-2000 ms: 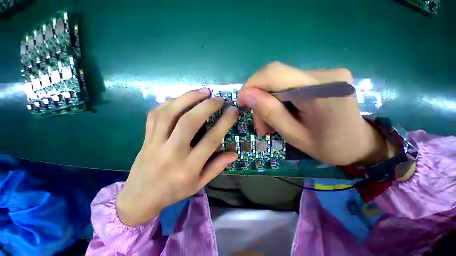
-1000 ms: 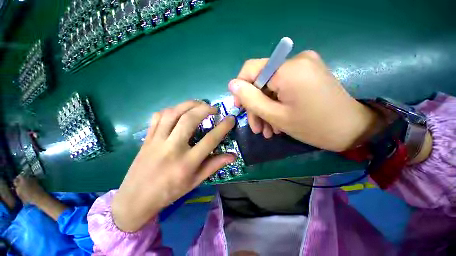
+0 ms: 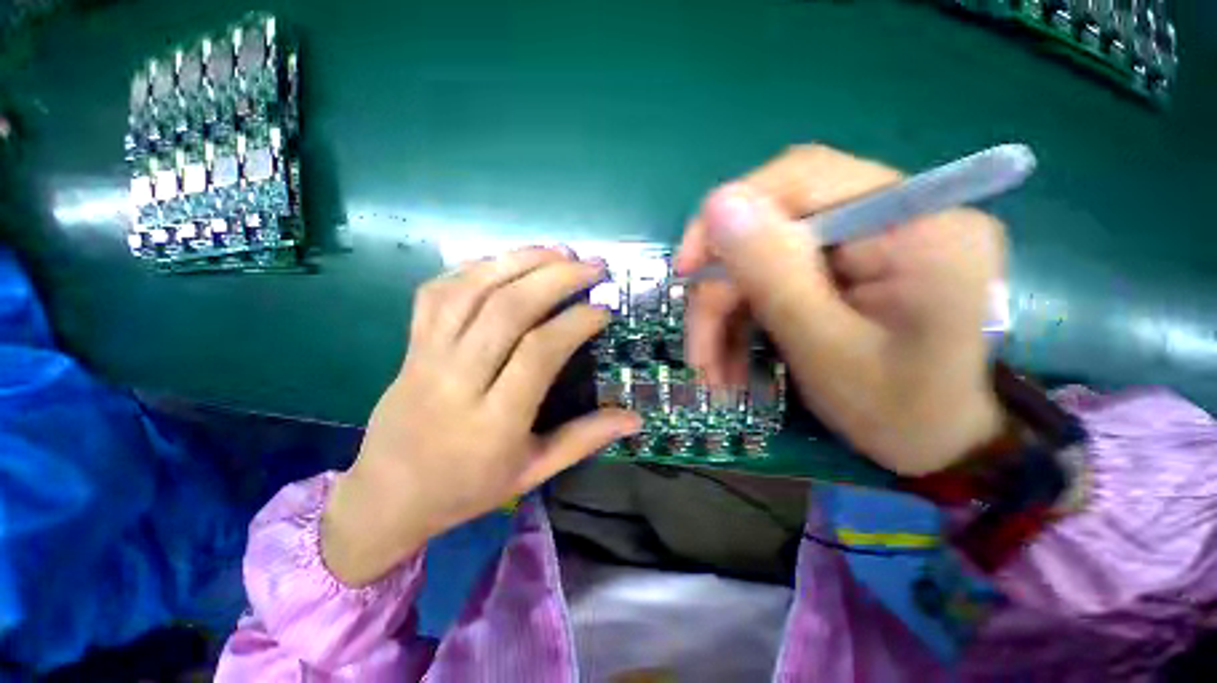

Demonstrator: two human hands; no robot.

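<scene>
A green circuit board panel (image 3: 667, 387) with bright silver rectangles lies near the bench's front edge. My left hand (image 3: 487, 387) rests at its left side with fingertips on the board's left edge. My right hand (image 3: 854, 300) is over the board's right part and holds grey metal tweezers (image 3: 928, 194) like a pen. The tweezers' rear end points up and right. Their tip is over the upper middle of the board; I cannot tell whether they hold a part. The hands hide the board's left edge and upper right part.
Stacked circuit board panels (image 3: 220, 147) stand at the upper left of the green bench (image 3: 534, 120). More panels (image 3: 1101, 40) show at the upper right. A person's blue sleeve (image 3: 94, 507) is at the lower left. The bench's front edge runs below the board.
The view has turned back, so the far row of panels shows only at the upper right. The tweezers lie flatter, and more of the board shows between my hands.
</scene>
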